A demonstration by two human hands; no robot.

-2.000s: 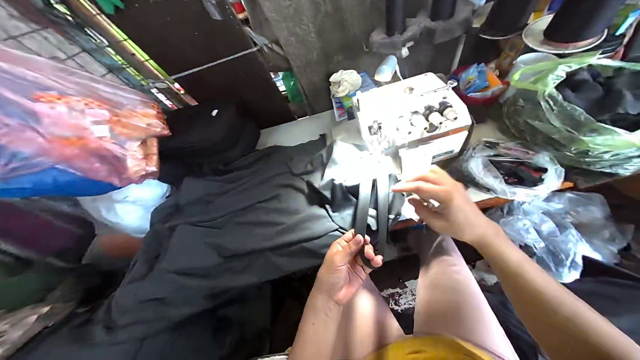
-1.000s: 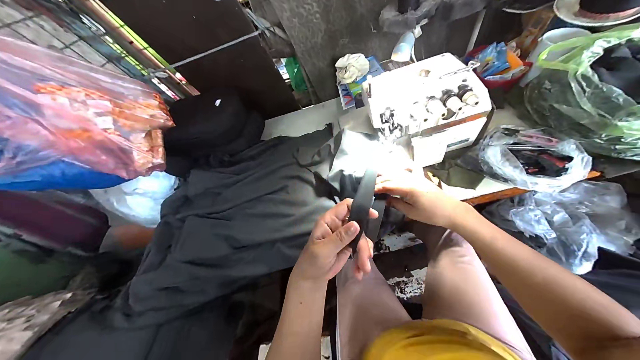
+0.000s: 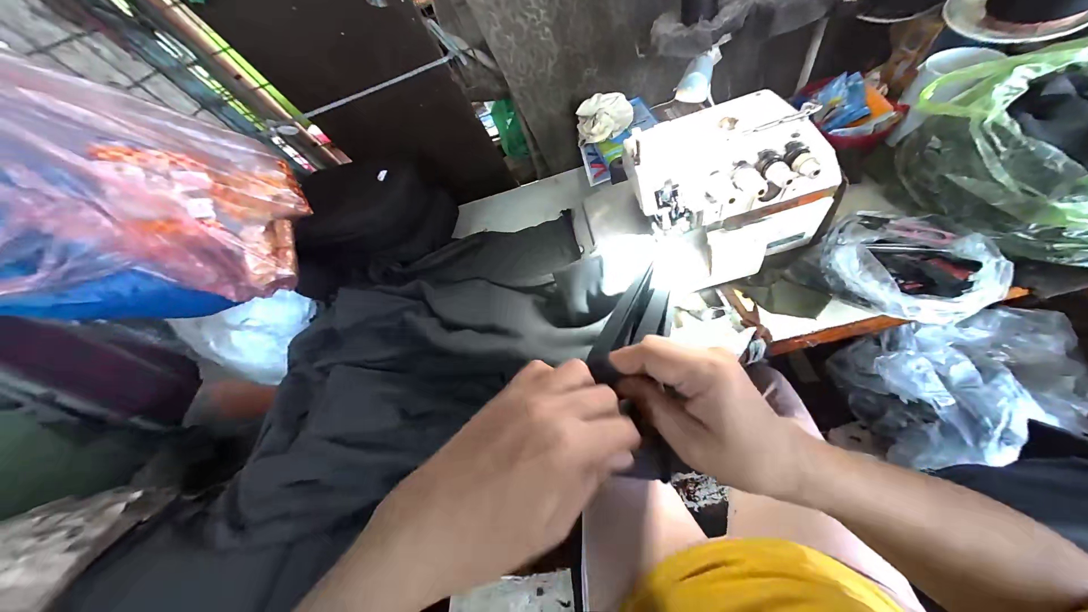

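My right hand (image 3: 714, 408) pinches black fabric strips (image 3: 631, 316) between thumb and fingers, in front of the lit needle area of a white overlock sewing machine (image 3: 722, 161). Curled over the same dark cloth, my left hand (image 3: 544, 442) touches it beside the right fingertips; its thumb is hidden, and what its fingers hold is not clear. The strips run up toward the machine's presser area, where glare hides their ends. A large heap of black fabric (image 3: 399, 374) spreads over the table to the left.
A pink plastic bag of orange-patterned items (image 3: 161, 195) hangs at left, near a black rounded bundle (image 3: 365, 204). Right of the machine lie a clear bag (image 3: 918, 268), a green bag (image 3: 977, 153) and a red basket (image 3: 858, 127). Crumpled plastic (image 3: 977, 382) is below the table's edge.
The two strips held apart earlier are now bunched together near my hands. My left hand has turned from palm-up to back-up and lies close against the right.
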